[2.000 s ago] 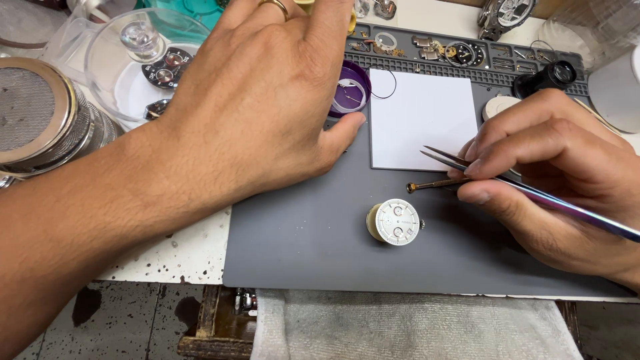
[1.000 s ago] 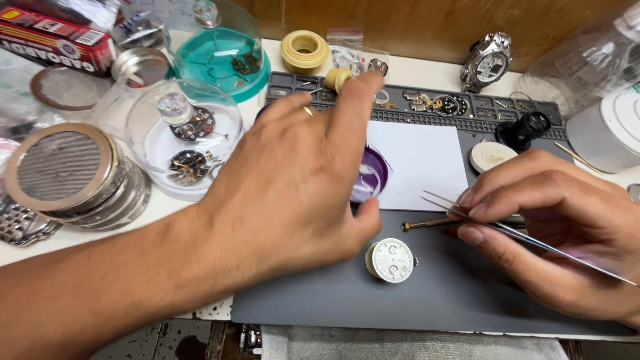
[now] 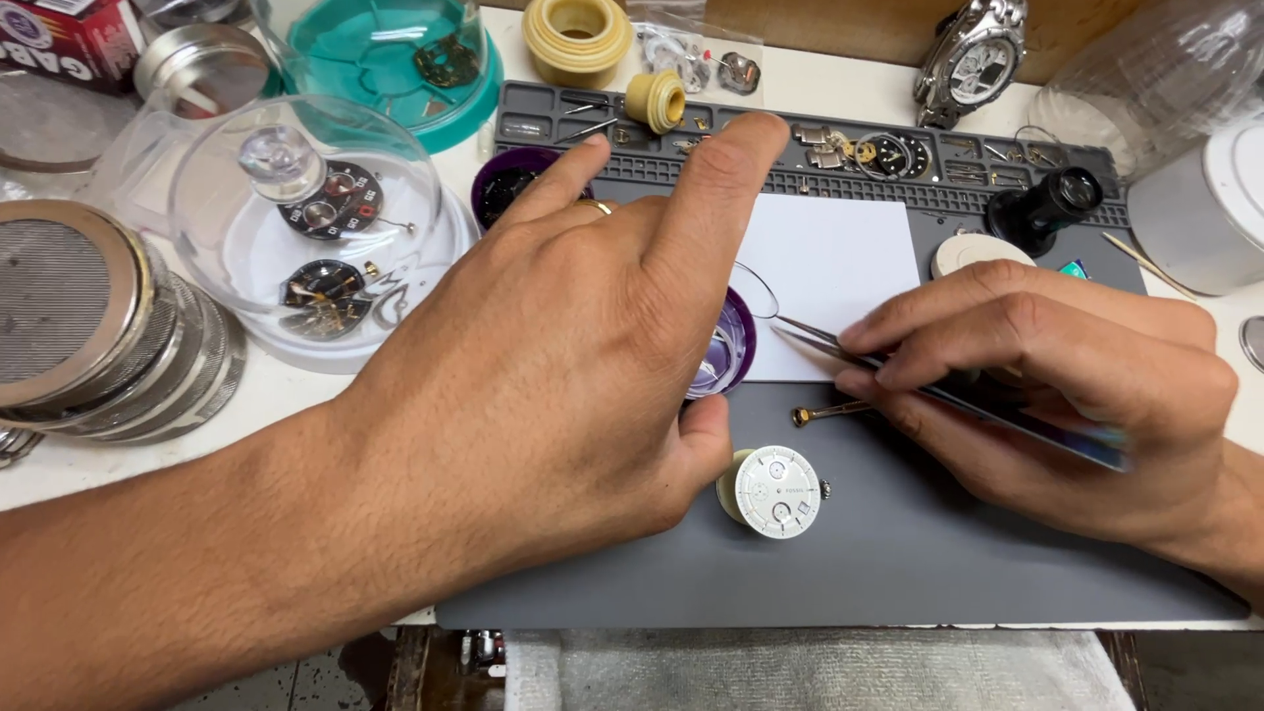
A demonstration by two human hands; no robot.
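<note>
My left hand (image 3: 573,365) reaches over a purple round dish (image 3: 729,346), its thumb by the dish's near edge and its index finger raised; whether it grips the dish is hidden. Metal tweezers (image 3: 889,370) are held in my right hand (image 3: 1047,395), their tips left at a thin dark ring (image 3: 758,288) by the dish rim. A small brass-ended screwdriver (image 3: 828,411) points out under the right fingers. Nearer, a white watch dial (image 3: 778,492) with a crown at its side rests tilted on a cream movement holder (image 3: 729,489). White paper (image 3: 839,247) lies behind, on the grey mat (image 3: 889,573).
Along the back runs a parts tray (image 3: 770,183) with watch parts. A black loupe (image 3: 1042,207) stands at right, a steel watch (image 3: 973,64) behind. At left are a clear domed cover (image 3: 306,227) over movements, a teal dish (image 3: 474,109) and a mesh-sided metal container (image 3: 69,306).
The tweezers in my right hand have moved left, to the thin ring by the purple dish. The view has shifted since the oldest frame.
</note>
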